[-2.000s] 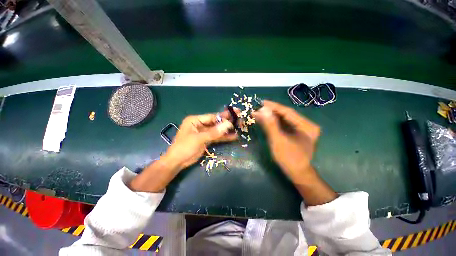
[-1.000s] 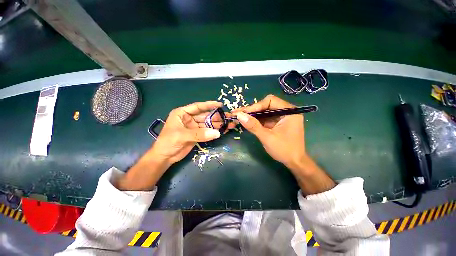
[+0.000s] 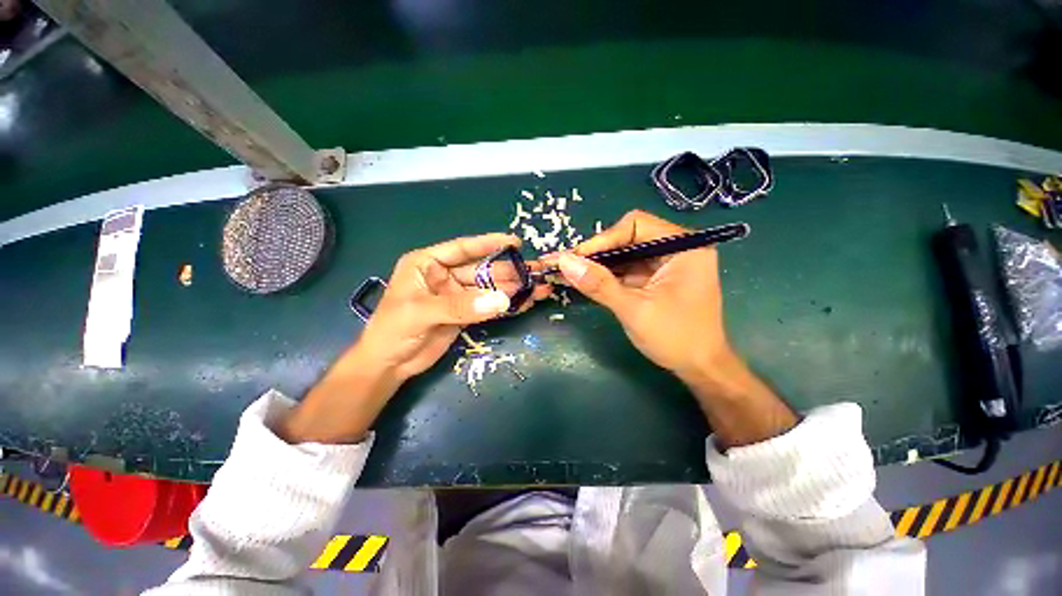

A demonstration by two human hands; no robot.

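My left hand [image 3: 433,300] holds a dark watch case frame [image 3: 503,275] with a silvery rim between thumb and fingers. My right hand [image 3: 662,297] grips a slim black pen-like tool [image 3: 670,246], its tip at the right side of the frame. The exact contact point is too small to tell. A loose pile of small cream bits [image 3: 545,221] lies just beyond my hands. A second small pile [image 3: 483,363] of cream bits with dark slivers lies nearer me. Another frame [image 3: 368,298] lies partly hidden behind my left hand. Two more frames [image 3: 687,182] lie together near the rail.
A grey mesh-like disc [image 3: 275,239] and a white label strip [image 3: 113,288] lie at left. A pale rail [image 3: 466,160] with a slanting post [image 3: 198,87] crosses behind. A black electric screwdriver [image 3: 978,314] and clear bag [image 3: 1031,285] lie at right. A red stool [image 3: 128,504] stands below the bench.
Two seconds ago my right hand was blurred over the cream pile; it has since come to the frame with the black tool. Over the last second both hands barely move; the view shifts slightly.
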